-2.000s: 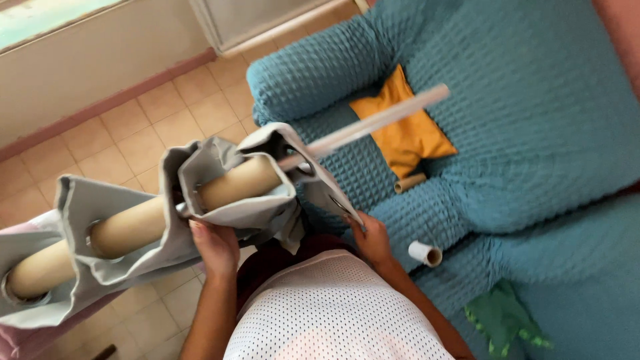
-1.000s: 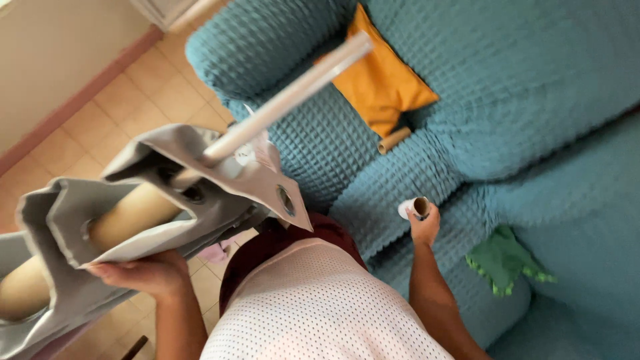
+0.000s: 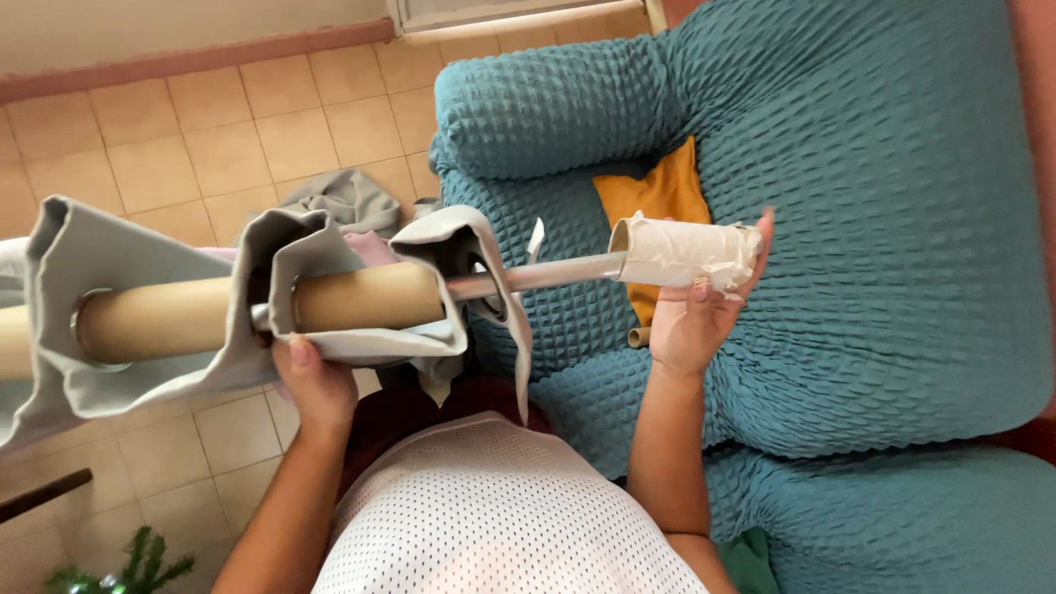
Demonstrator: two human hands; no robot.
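Observation:
Gray curtain fabric [image 3: 157,384] with metal eyelets hangs in folds on a metal curtain rod [image 3: 565,271]. Between the folds, cardboard tubes [image 3: 367,299] surround the rod. My left hand [image 3: 318,384] grips the lower edge of the fabric below one tube, thumb on top. At the rod's right end, my right hand [image 3: 701,318] holds a cardboard roll wrapped in white paper [image 3: 689,252], its open left end around the rod's tip. The last fabric fold, with its eyelet [image 3: 489,289], lies left of the roll, with bare rod between them.
A blue-covered sofa [image 3: 858,247] fills the right side, with an orange cushion [image 3: 672,190] and a small cardboard tube [image 3: 639,337] on it. Gray cloth [image 3: 346,202] lies beyond the rod over the tiled floor [image 3: 289,144]. Green artificial branches [image 3: 136,565] show at lower left.
My right hand let go of the fabric, took the white-wrapped roll from the sofa and brought it up to the rod's end. My left hand stays at the curtain. The view has shifted.

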